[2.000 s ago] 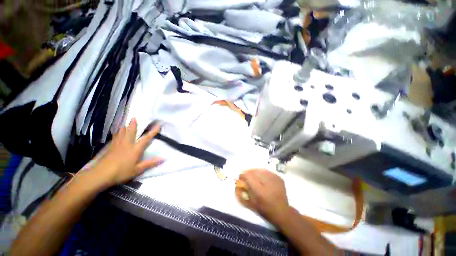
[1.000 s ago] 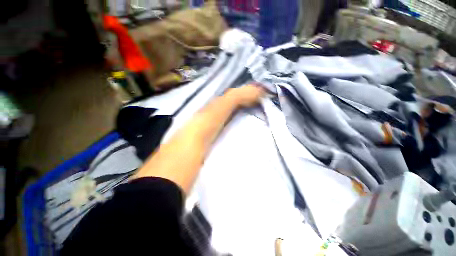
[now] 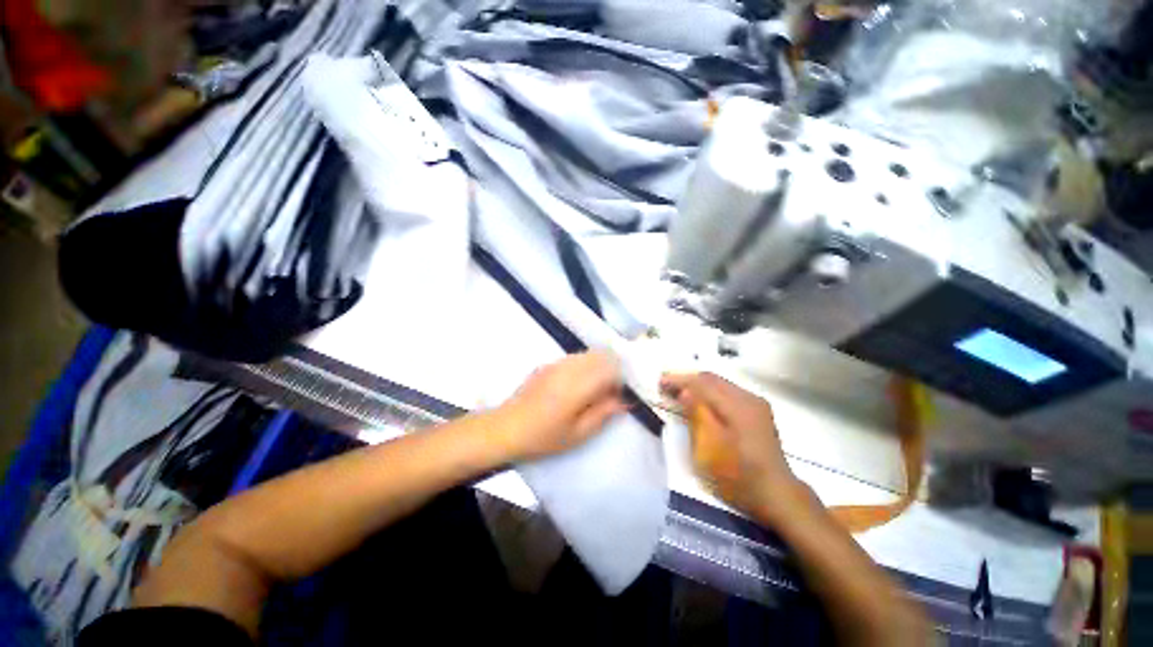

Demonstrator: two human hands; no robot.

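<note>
A light grey garment panel point(image 3: 607, 512) with a black strip lies in front of the needle, its pointed end hanging over the table's front edge. My left hand point(image 3: 567, 402) is closed on the panel near the black strip. My right hand point(image 3: 736, 442) is just right of it, fingers curled on the orange tape point(image 3: 711, 445), which shows at the palm. The tape also loops under the sewing machine point(image 3: 809, 240) arm. The presser foot area point(image 3: 708, 316) is just beyond my fingertips; the needle is too small to make out.
A thick bundle of cut panels point(image 3: 272, 240) stands left of the machine. Crumpled grey and black pieces point(image 3: 594, 114) lie behind. A clear plastic bag point(image 3: 974, 89) is at the back right. Black pointed snips point(image 3: 982, 589) lie at right. A blue basket point(image 3: 57, 405) with scraps is at lower left.
My left hand has come back from the pile on the left to the table front, with a panel now in front of the needle. The view has swung right, bringing my right hand back into view.
</note>
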